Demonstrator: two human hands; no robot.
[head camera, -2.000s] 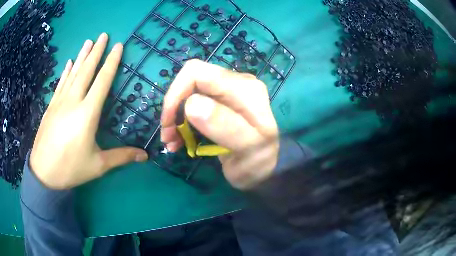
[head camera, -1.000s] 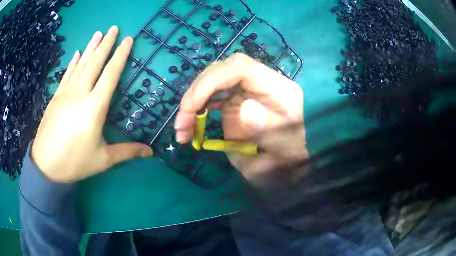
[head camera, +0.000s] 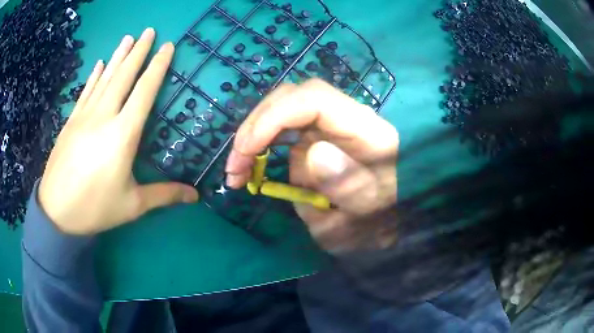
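The black sprue frame (head camera: 219, 51) lies tilted on the green table, with small round black parts (head camera: 190, 104) on or within its grid. My right hand (head camera: 319, 156) is over the frame's near right part and holds the yellow-handled nippers (head camera: 286, 191). The handles are spread in a V; the jaws are not clearly visible. My left hand (head camera: 104, 143) lies flat, palm down, fingers apart, along the frame's left side, its thumb tip at the frame's near left edge. It holds nothing.
A pile of loose black parts (head camera: 32, 97) is at the left, beside my left fingers. Another dark pile (head camera: 501, 65) is at the far right. Dark blurred strands cover the lower right. The table's near edge (head camera: 215, 294) curves below the hands.
Since two seconds ago my right hand and the nippers have moved right, and the handles have spread wider. The frame and my left hand appear slightly shifted in the view.
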